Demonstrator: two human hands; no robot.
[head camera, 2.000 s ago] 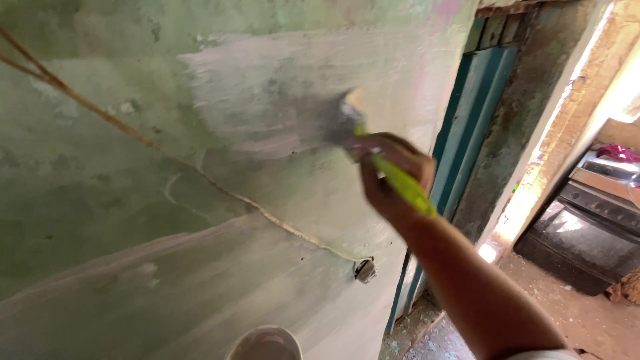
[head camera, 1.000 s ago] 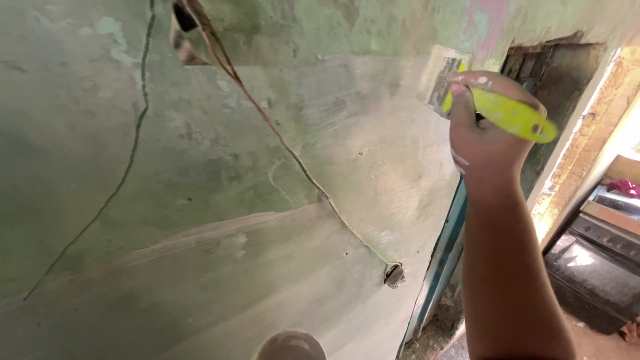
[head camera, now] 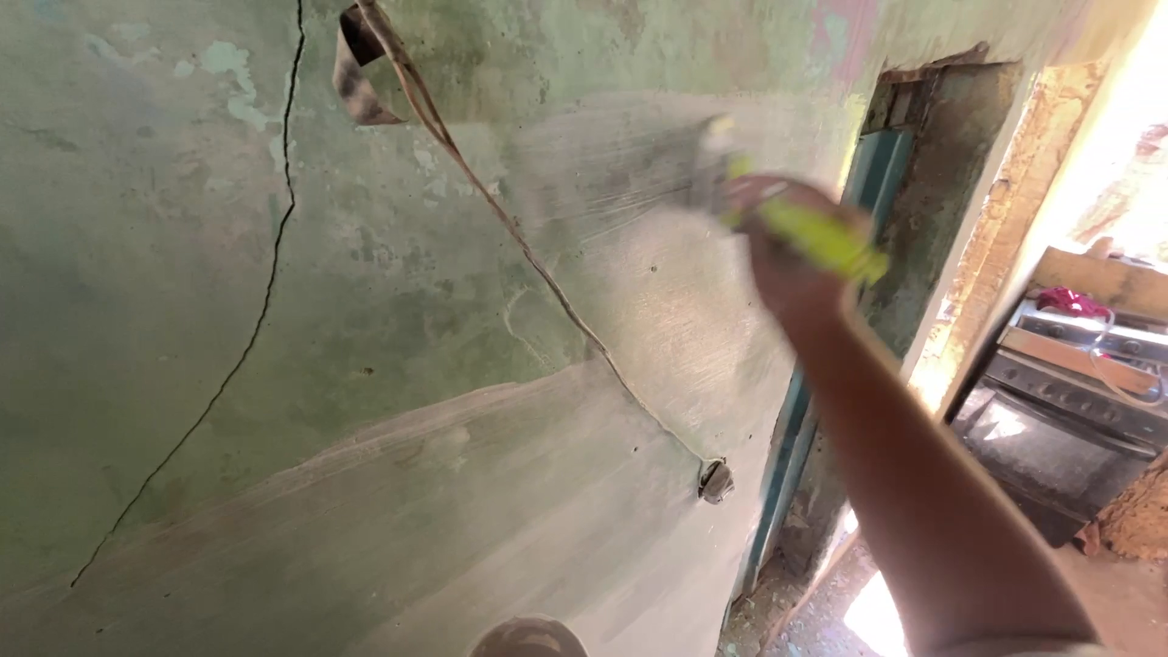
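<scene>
My right hand grips a wide paintbrush by its yellow-green handle. The brush head, blurred by motion, is at the upper right part of a green plastered wall, over a band of whitish, streaked coating. Below the hand, a pale glossy patch shows on the wall. The rounded top of a container shows at the bottom edge; what it holds and what supports it cannot be told. My left hand is out of view.
A cable runs down the wall to a small electrical box. A crack crosses the left side. Right of the wall are a teal door, a doorway and a stove with things on top.
From one second ago, my right hand with the brush has moved left and a little down along the wall, away from the doorway edge.
</scene>
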